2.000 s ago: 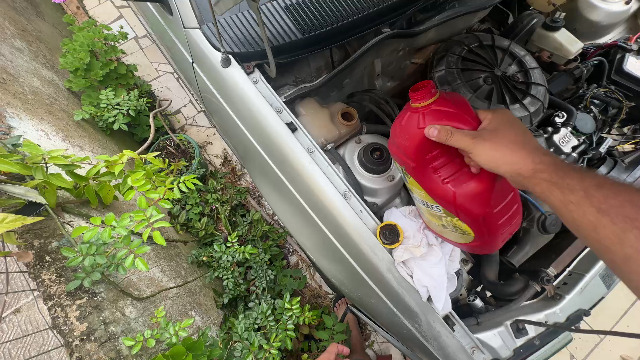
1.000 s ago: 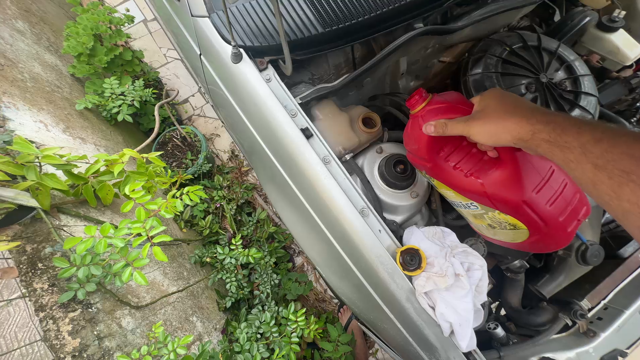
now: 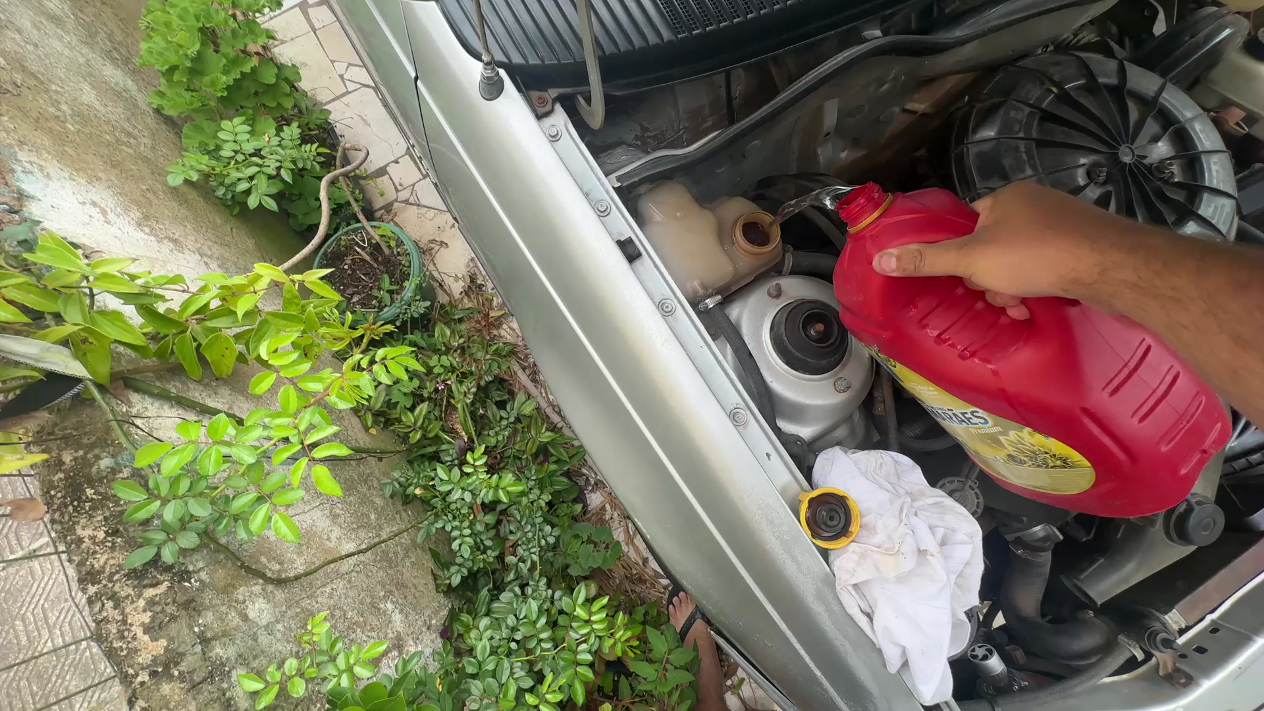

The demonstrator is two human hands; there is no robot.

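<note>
My right hand [image 3: 1027, 242] reaches in from the right and grips the handle of a large red plastic jug [image 3: 1047, 365] with a yellow label. The jug is tilted, its uncapped mouth pointing left, and clear liquid runs from it toward the open neck of a cloudy plastic coolant reservoir [image 3: 691, 237]. Below the reservoir is the strut tower [image 3: 805, 355]. A yellow-rimmed black cap [image 3: 829, 517] lies on the fender edge, touching a crumpled white cloth [image 3: 908, 563]. My left hand is not in view.
The silver car fender [image 3: 592, 395] runs diagonally through the view. A round black air filter housing [image 3: 1096, 148] sits at the upper right, with hoses [image 3: 1047, 602] lower down. Leafy plants [image 3: 513, 533], a concrete ledge [image 3: 296, 592] and a sandalled foot [image 3: 683, 617] are beside the car.
The jug was nearly upright two seconds ago; it has tipped over to the left, its mouth now near the reservoir neck. Liquid now streams out. The view has shifted closer.
</note>
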